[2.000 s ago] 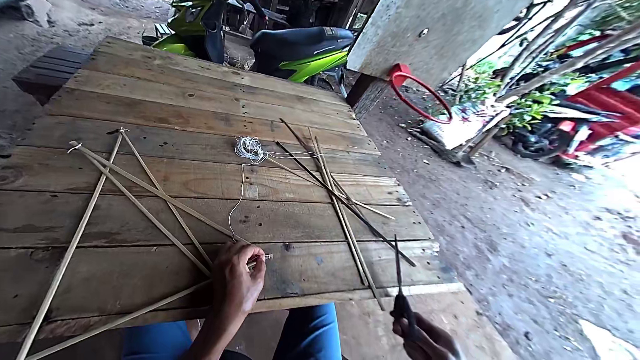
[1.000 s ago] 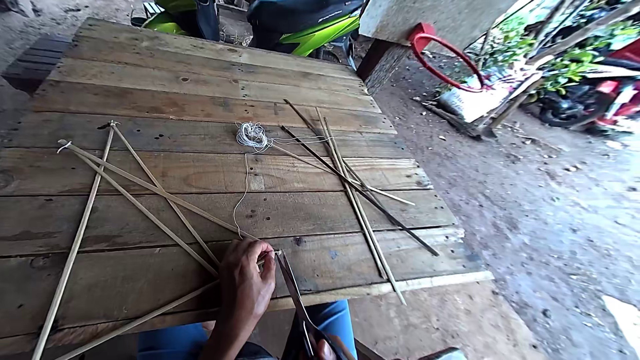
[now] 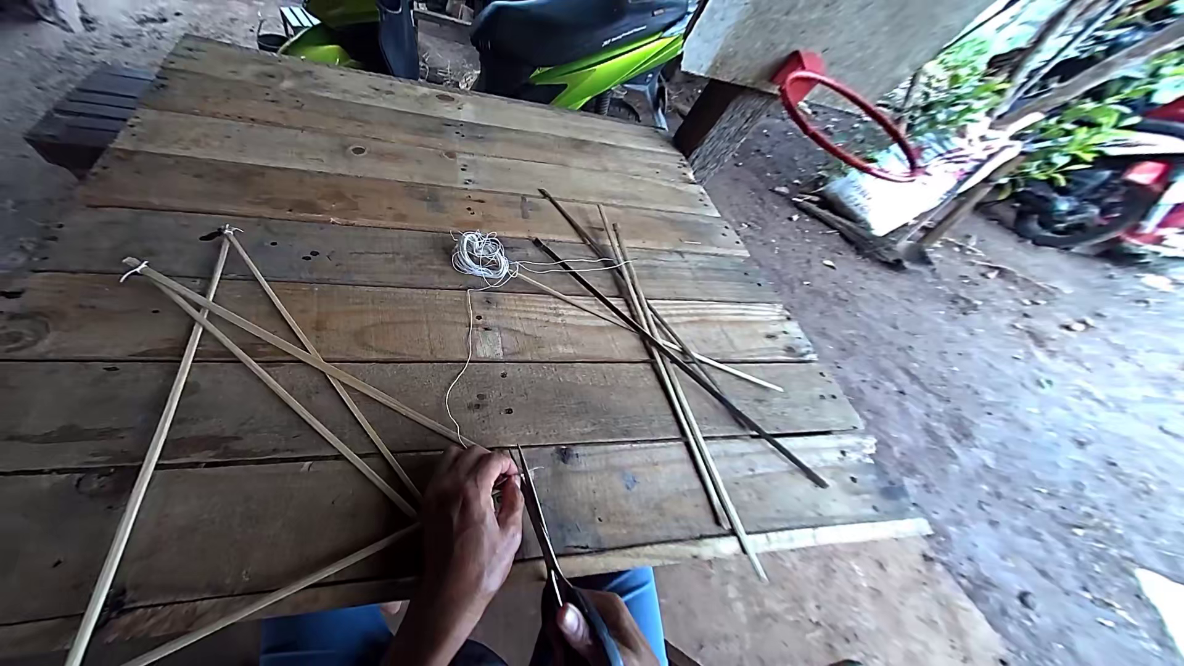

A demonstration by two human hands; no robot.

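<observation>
My left hand [image 3: 472, 518] pinches the white string [image 3: 450, 398] at the near edge of the plank table, over the meeting ends of thin bamboo sticks [image 3: 301, 353]. Those sticks form crossed shapes, with string tied at their far left tips. In my right hand [image 3: 601, 629] is a pair of scissors [image 3: 546, 536], its blades slightly apart and pointing up beside my left fingertips. From my left hand the string runs to a loose white tangle [image 3: 481, 256] mid-table. What my left palm covers is hidden.
Several loose sticks [image 3: 680, 407], some dark, lie crossed on the right of the wooden table [image 3: 277, 129]. Beyond the far edge stands a green and black motorbike [image 3: 592, 55]. A red hoop [image 3: 851, 129] on a board is past the right corner. My knees are under the near edge.
The scissors in my right hand have moved left, from beyond the table's near right side to beside my left fingertips. My left hand stays on the string at the near edge.
</observation>
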